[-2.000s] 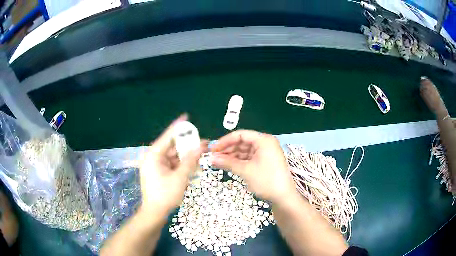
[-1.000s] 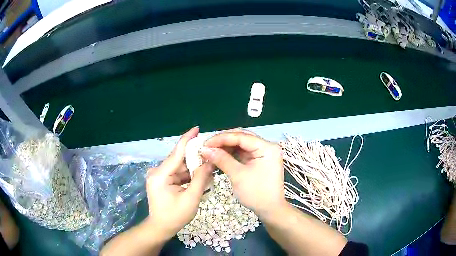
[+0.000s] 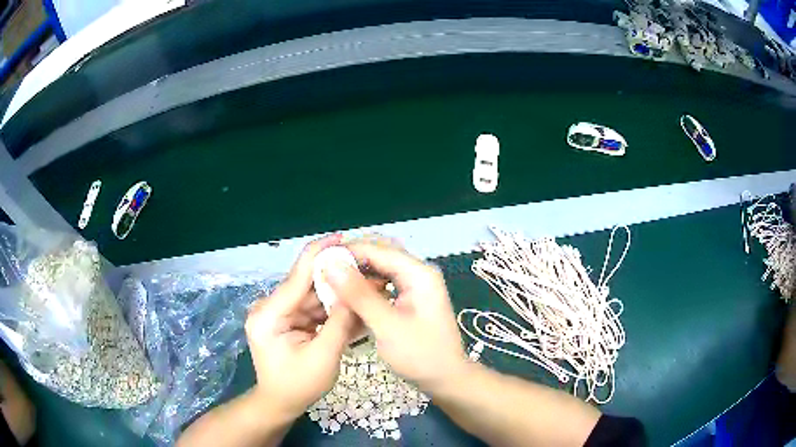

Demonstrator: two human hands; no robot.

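My left hand [image 3: 297, 336] holds a long white car piece [image 3: 333, 263] upright above the heap, its rounded end showing between the fingers. My right hand [image 3: 406, 314] is closed against the same piece, with the thumb pressed on its face. Most of the piece is hidden by the fingers, and I cannot see whether a small part is between them. The heap of small cream parts [image 3: 371, 395] lies just below my hands on the dark green worktop.
A clear plastic bag [image 3: 87, 323] of cream parts stands left by the post. A cord bundle [image 3: 559, 306] lies right. Beyond the grey rail [image 3: 524, 218], the green belt carries a white car piece [image 3: 486, 163] and several car shells [image 3: 597, 139]. Other people's arms show at both edges.
The pieces on the belt have shifted right. My right hand has moved from beside the white piece to press against it. The other person's arm at right has withdrawn from the belt.
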